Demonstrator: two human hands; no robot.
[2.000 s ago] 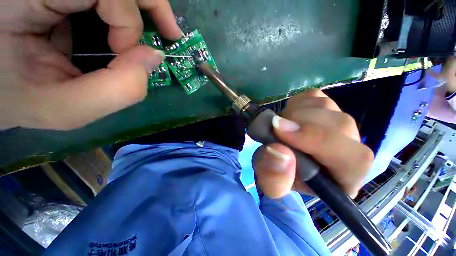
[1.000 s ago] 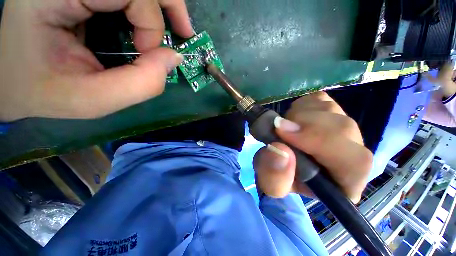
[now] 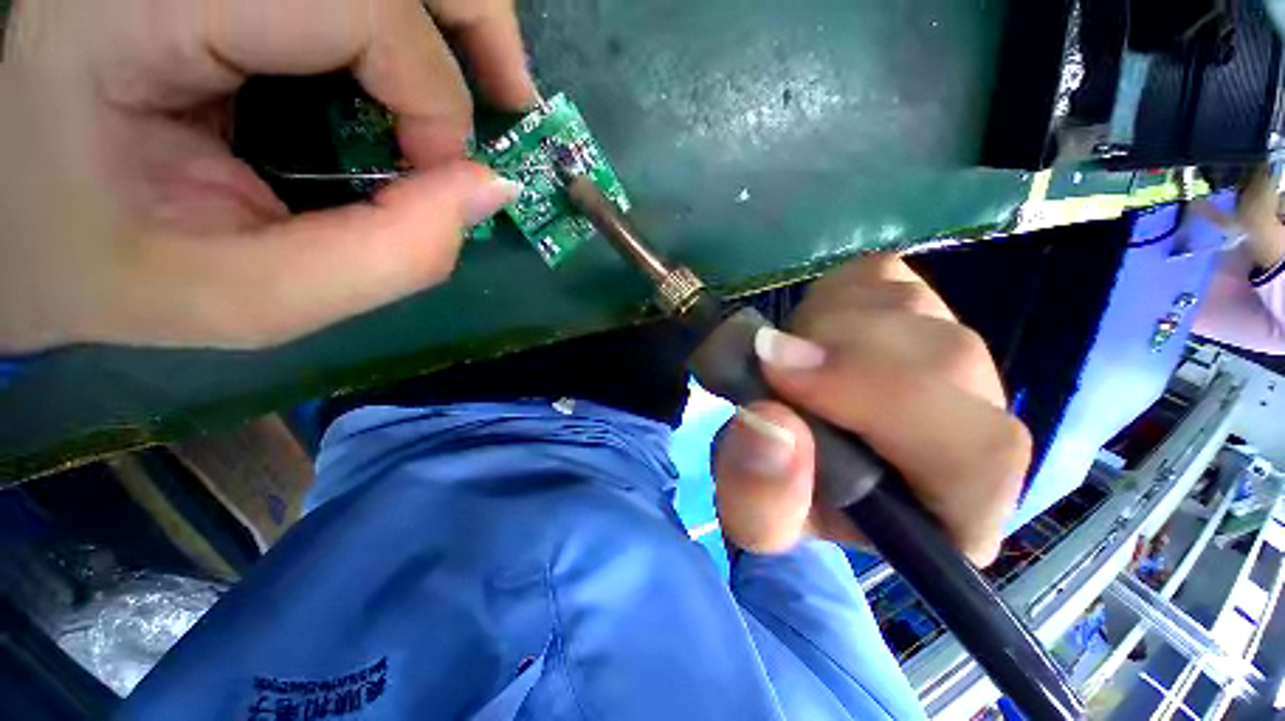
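A green circuit board [image 3: 564,180] with small chips and silvery solder lies on the dark green bench mat. A second green board [image 3: 364,134] is mostly hidden behind my left hand. My left hand [image 3: 296,169] pinches a thin solder wire [image 3: 334,176] between thumb and finger; another fingertip is at the board's top edge. My right hand [image 3: 895,409] holds the soldering iron [image 3: 846,465] by its black handle from below right. Its brownish tip is at the upper middle of the board. The wire's end at the board is hard to make out.
The worn mat [image 3: 846,127] ends in a shiny taped edge near my lap. Black ribbed equipment [image 3: 1212,99] stands at the upper right. A person's arm [image 3: 1254,268] shows at the far right above metal framing [image 3: 1127,549]. Crinkled clear plastic [image 3: 134,627] is at the lower left.
My left hand has moved right with the wire since the oldest frame, covering more of the second board. The iron's tip has shifted slightly but stays on the board.
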